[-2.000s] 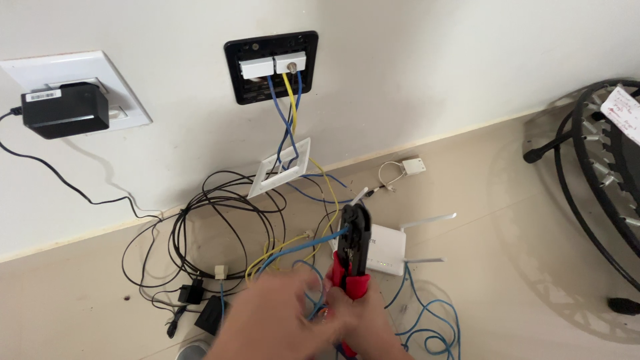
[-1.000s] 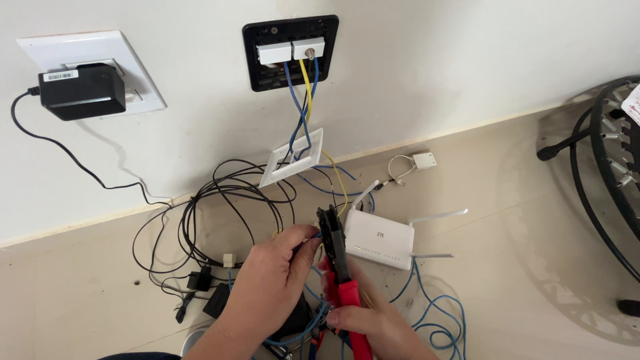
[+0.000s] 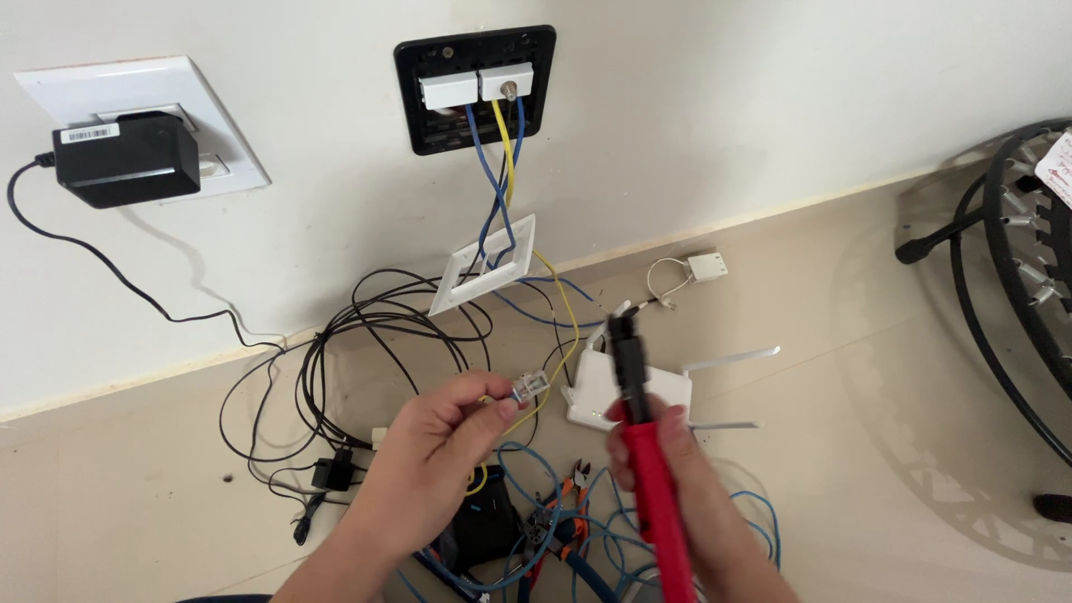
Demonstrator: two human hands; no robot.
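Observation:
My left hand (image 3: 444,452) pinches a blue network cable just behind its clear RJ45 plug (image 3: 531,385), which points up and right. My right hand (image 3: 670,469) is closed around the red handles of a crimping tool (image 3: 628,368) with a black head, held upright. Plug and tool are apart. Beyond the tool a white router (image 3: 590,389) with antennas lies on the floor, partly hidden by the tool and my right hand. Blue and yellow cables come from an uncovered black wall box (image 3: 477,134) and pass through a loose white frame (image 3: 444,293).
A black power adapter (image 3: 126,163) is plugged into the wall at left. Coiled black cable (image 3: 314,377), diagonal cutters (image 3: 579,477), other pliers (image 3: 540,528) and blue cable loops (image 3: 775,536) lie on the floor. A small white box (image 3: 708,266) is near the wall; a mini trampoline (image 3: 997,251) stands at right.
The plug end was at the crimping tool's head one second ago and is now apart from it, in my left hand. The tool stays in my right hand.

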